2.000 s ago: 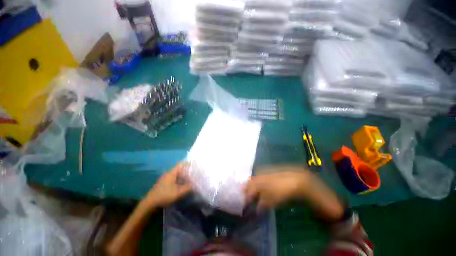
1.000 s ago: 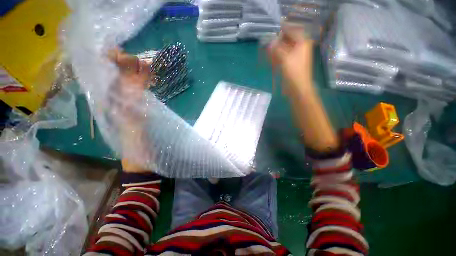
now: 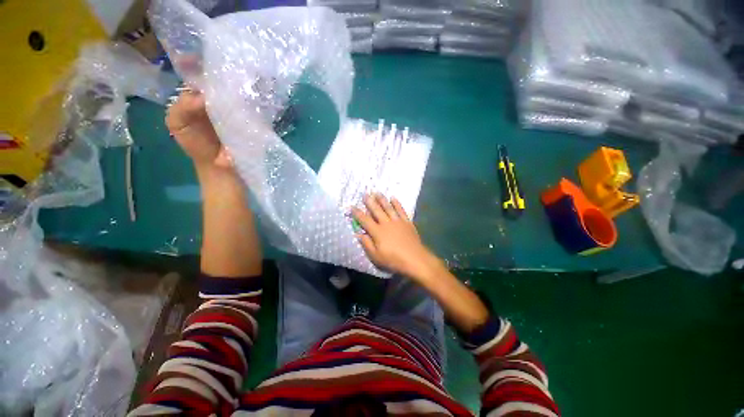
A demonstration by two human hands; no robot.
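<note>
A whitish flat pack [image 3: 397, 173] lies slightly tilted on the green bench, with several white rods on its top. Clear bubble wrap [image 3: 281, 175] runs from the pack's near left side up in a loop to the left. My left hand [image 3: 196, 126] is raised at the left and holds the wrap's left edge. My right hand [image 3: 390, 232] lies with spread fingers on the near part of the pack, over the rods. A small green spot shows beside its fingers. The wrap hides most of the loose parts behind it.
A yellow and black utility knife [image 3: 511, 181], an orange and dark blue ring [image 3: 581, 218] and a yellow-orange tape dispenser [image 3: 607, 177] lie right. Silvery packs [image 3: 583, 85] are stacked behind. Crumpled wrap [image 3: 689, 213] hangs at the right edge; a yellow box [image 3: 50, 77] stands left.
My right hand has come back from the rear of the bench onto the pack, where rods now lie on top. My left hand still holds the wrap, which now arches higher in a loop.
</note>
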